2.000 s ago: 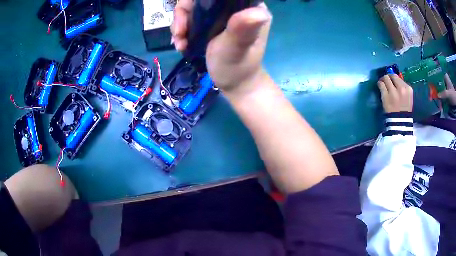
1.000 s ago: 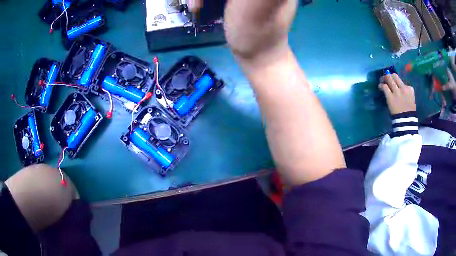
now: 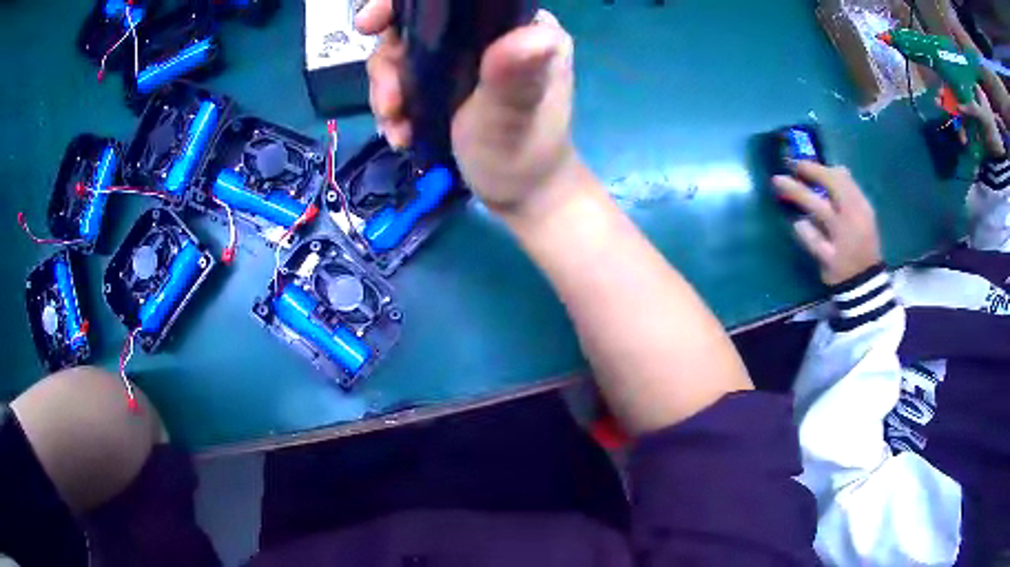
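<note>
My right hand (image 3: 493,116) is closed around the thick black body of an electric screwdriver (image 3: 443,66), held upright above a fan unit (image 3: 388,205). The screwdriver's tip is hidden behind the hand. This unit is a black housing with a round fan and a blue cell; its upper right is covered. Another fan unit (image 3: 336,305) lies just below it, and several more lie to the left with red and white leads. My left hand is not in view; bare skin at the lower left edge shows no fingers.
The screw feeder (image 3: 338,55), partly hidden, stands behind my hand. At right, a neighbour's hand (image 3: 836,222) touches a black unit with blue (image 3: 800,150); the other holds a green glue gun (image 3: 936,55). A cardboard tray (image 3: 847,44) lies at the far right.
My right hand and screwdriver have come from over the feeder back down-left over the fan unit. The neighbour's unit has moved left, and the glue gun has moved up towards the tray.
</note>
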